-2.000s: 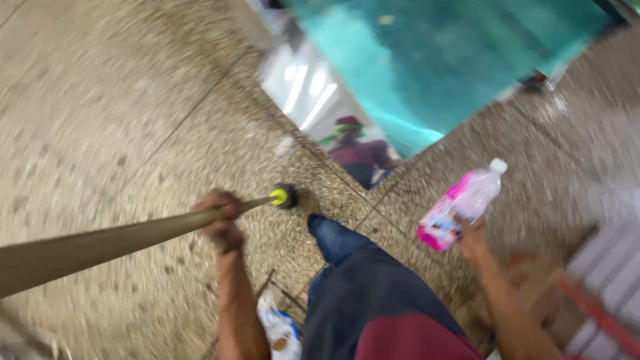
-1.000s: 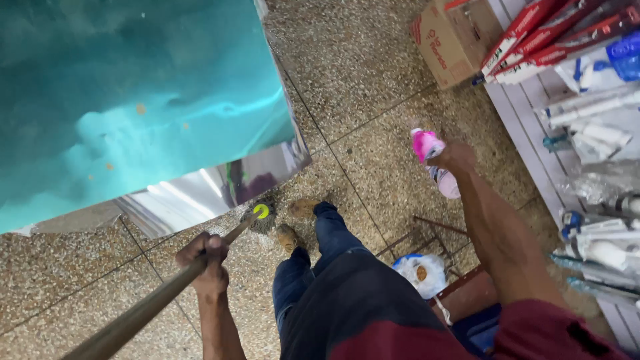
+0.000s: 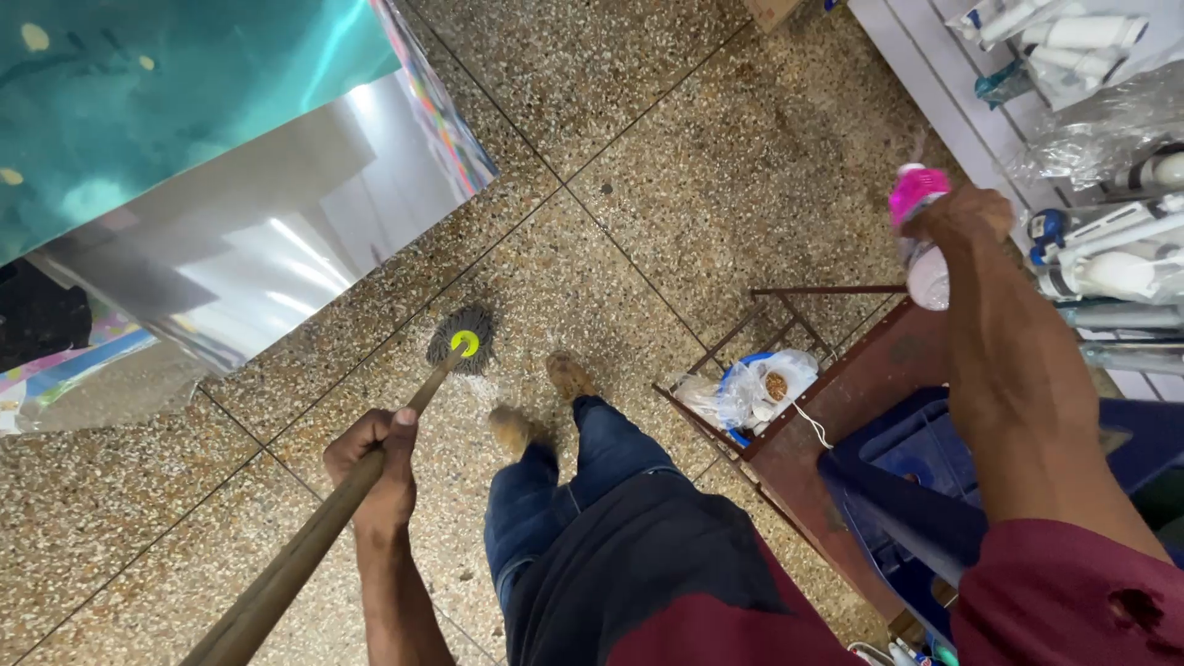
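My left hand [image 3: 375, 462] is closed around the wooden handle of a string mop [image 3: 287, 546]. The mop's grey strands and yellow-green collar [image 3: 465, 343] rest on the speckled floor, just ahead of my boots. Held out at the right, my right hand [image 3: 962, 217] grips a clear plastic bottle [image 3: 928, 277] with a pink label or wrap and a white cap; my fingers hide its middle. The bottle is tilted, its cap away from me, above the floor beside the shelf.
A counter with a glossy panelled side [image 3: 277, 240] and teal top [image 3: 166, 83] stands at upper left. White slatted shelving [image 3: 916, 74] with packaged goods lines the right. A rusty metal frame [image 3: 795, 388] holding a blue-rimmed container with plastic bags, and a blue plastic chair [image 3: 906, 472], stand at lower right.
The view has shifted considerably. Both hands keep hold of the mop and the bottle. The bottle's cap pointed up and right two seconds ago; it now points towards the top of the view.
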